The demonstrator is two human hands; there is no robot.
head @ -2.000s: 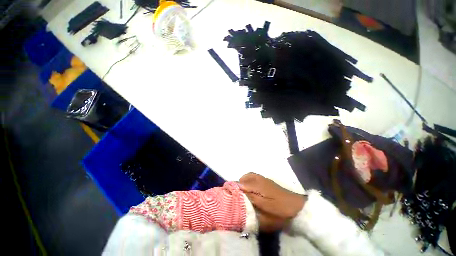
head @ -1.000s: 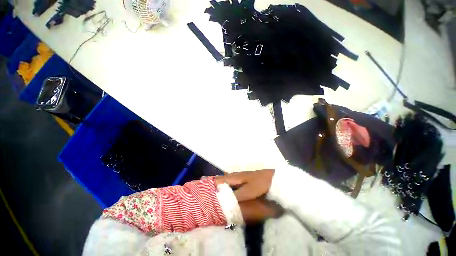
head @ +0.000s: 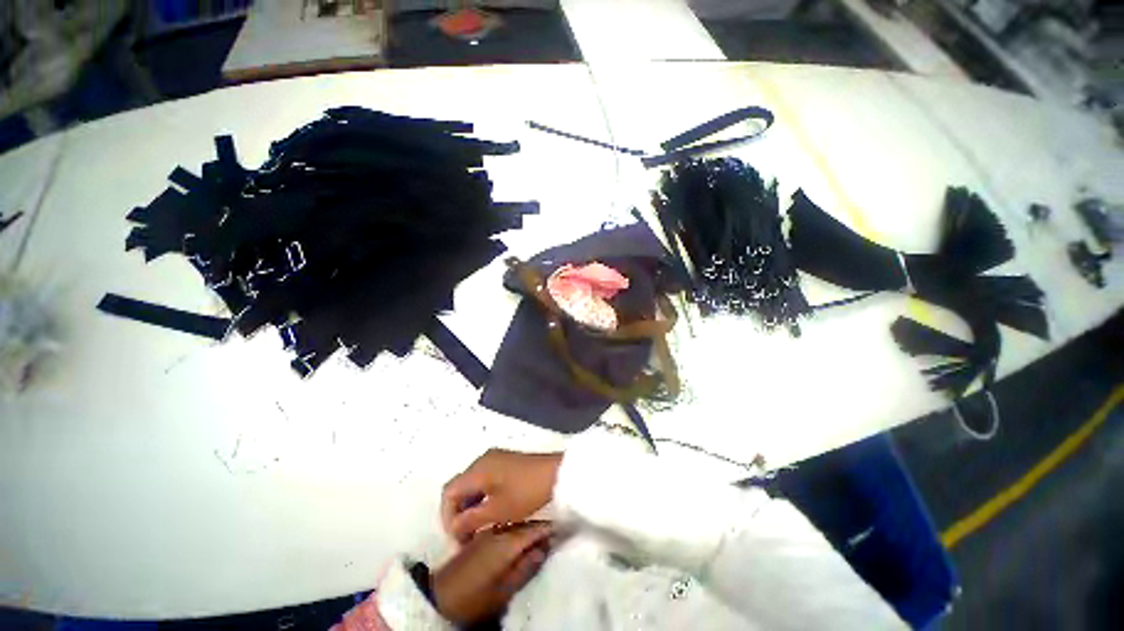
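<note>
My right hand, in a white fuzzy sleeve, is low in the picture with fingers curled. My left hand is just below it, touching or very close, its fingertips at the white coat. Whether either holds anything is hidden. A dark band shows at my left wrist. A pink oversleeve on my left forearm is mostly cut off by the bottom edge. A small pink bundle lies on the crumpled dark apron with brown-yellow straps.
A large black strap pile is at left on the white table. A hardware bundle, looped strap and tied webbing bundle are at right. A blue bin stands below the table's right edge.
The view has swung right, bringing the tied webbing bundle in. My right hand has left the pink oversleeve's cuff area and is now above my left hand. The pink oversleeve is largely out of view.
</note>
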